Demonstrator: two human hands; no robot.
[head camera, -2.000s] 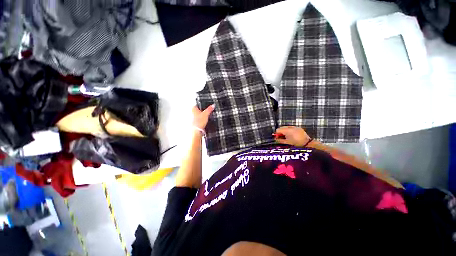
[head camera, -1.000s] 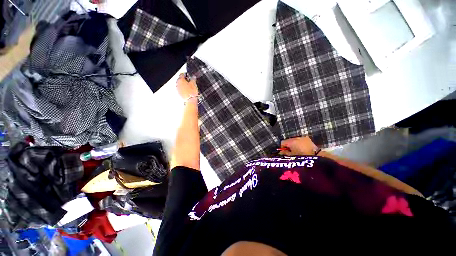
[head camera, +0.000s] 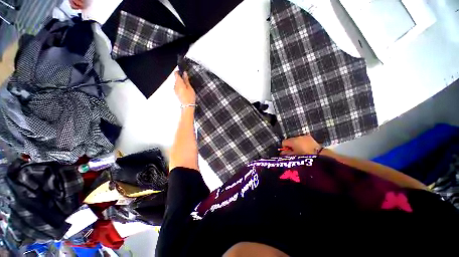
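Two plaid panels lie on the white table in front of me. The left plaid panel (head camera: 229, 118) is turned at a slant, its pointed end at the upper left. My left hand (head camera: 184, 89) is at that pointed end, fingers on its edge. The right plaid panel (head camera: 322, 83) lies flat with its point away from me. My right hand (head camera: 301, 145) is at the near corner between the panels and holds a thin red pencil (head camera: 285, 148). A small black piece (head camera: 266, 113) shows between the panels. The fingertips of my left hand are partly hidden.
A white card template (head camera: 377, 25) lies at the upper right. Black panels (head camera: 148, 78) with a plaid piece (head camera: 143, 34) lie at the upper left. A checked garment pile (head camera: 55, 95) and dark bundles (head camera: 141, 170) are on the left. Another person's hand (head camera: 77, 4) shows at the top left edge.
My left hand has moved from the left panel's side up to its pointed end, and that panel has swung to a slant. The view has shifted left, showing more of the black panels.
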